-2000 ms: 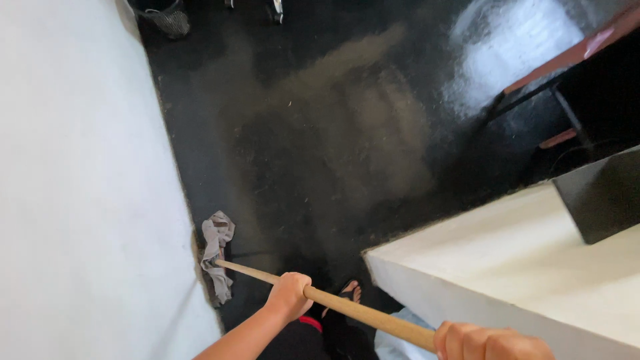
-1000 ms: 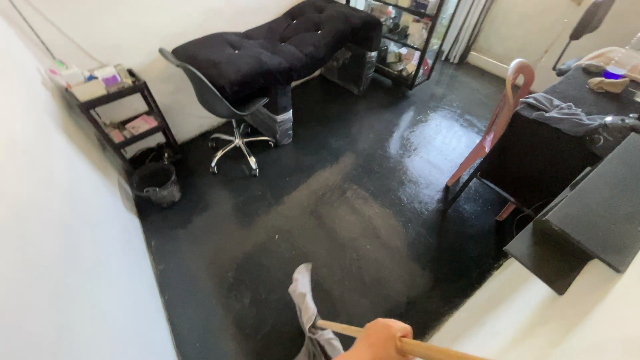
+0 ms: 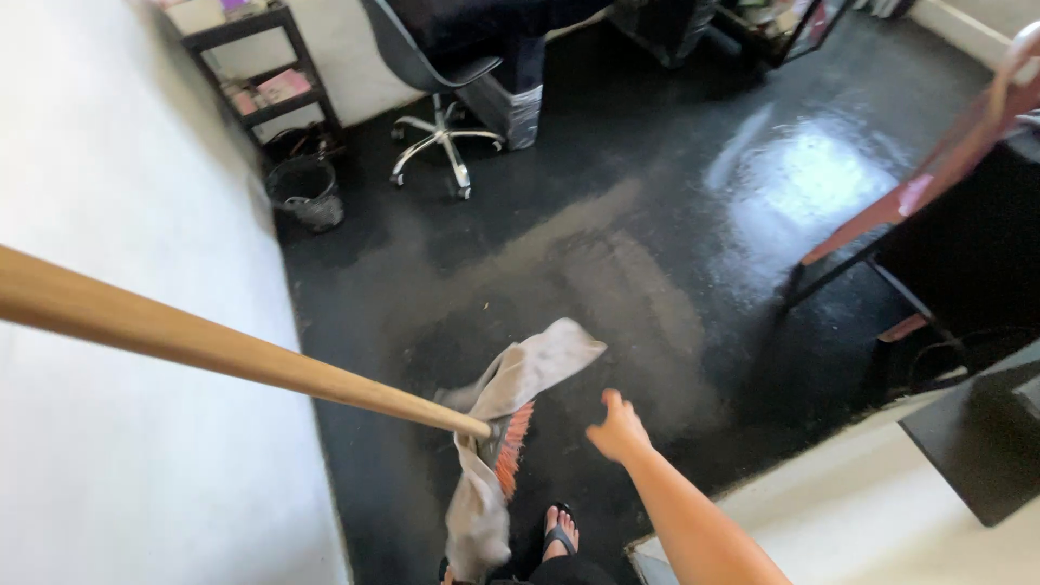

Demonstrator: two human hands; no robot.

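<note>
The wooden handle (image 3: 244, 357) of a broom runs in from the left edge down to its head, low in the middle of the view. Orange bristles (image 3: 514, 451) show at the head's right side. A damp-looking grey cloth (image 3: 532, 366) is draped around the head, one end pointing up right and the other hanging down. My right hand (image 3: 621, 429) is off the broom, to the right of the bristles, with fingers apart and nothing in it. My left hand is out of view, and what it holds cannot be seen.
A white wall (image 3: 162, 455) runs along the left. Further off stand a mesh bin (image 3: 305, 195), a black shelf rack (image 3: 244, 32) and a wheeled chair (image 3: 426, 65). A reddish wooden chair (image 3: 934, 187) is at right, above a low white wall (image 3: 861, 504). My sandalled foot (image 3: 561, 532) is near the cloth.
Two seconds ago both hands gripped the handle, which ran toward the lower right; now it runs to the upper left and my right hand is off it. The cloth-wrapped head has left the wall.
</note>
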